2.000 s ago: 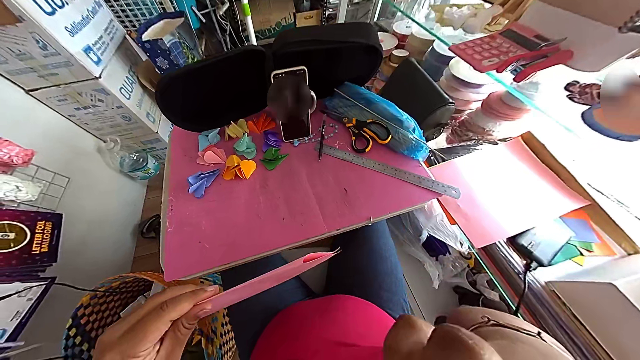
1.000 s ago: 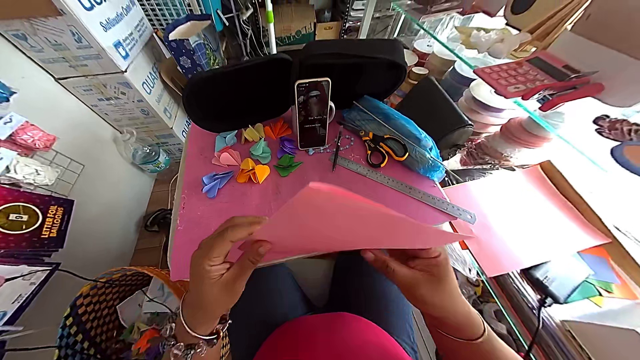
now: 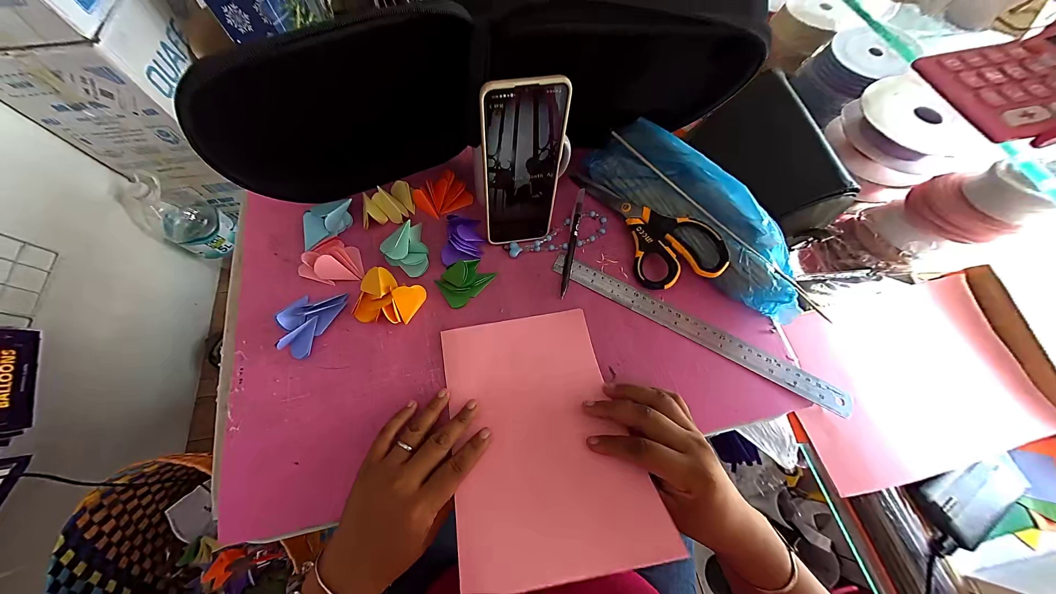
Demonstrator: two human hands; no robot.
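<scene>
A pink paper sheet [image 3: 544,470] lies on the pink board [image 3: 289,437], its near end reaching past the board's front edge. My left hand [image 3: 417,462] rests spread, fingertips on the sheet's left side. On the opposite side, my right hand [image 3: 660,445] has its fingertips on the paper, with the thumb hidden. Beyond the sheet sit several folded paper petal pieces, among them a green one [image 3: 464,284] and an orange-yellow one [image 3: 389,295]. A steel ruler [image 3: 709,337] lies slanted at the right, near a black pen [image 3: 572,243] and black-and-yellow scissors [image 3: 660,243].
A phone [image 3: 524,161] stands upright before an open black case [image 3: 330,107]. Behind the scissors is a blue plastic bag [image 3: 701,198]. Ribbon spools [image 3: 907,115] and another pink sheet [image 3: 924,379] are at the right. A woven basket [image 3: 124,528] stands lower left.
The pink paper, raised between both hands a second ago, now lies on the board. Both hands have come down onto its sides. The view has moved closer to the board.
</scene>
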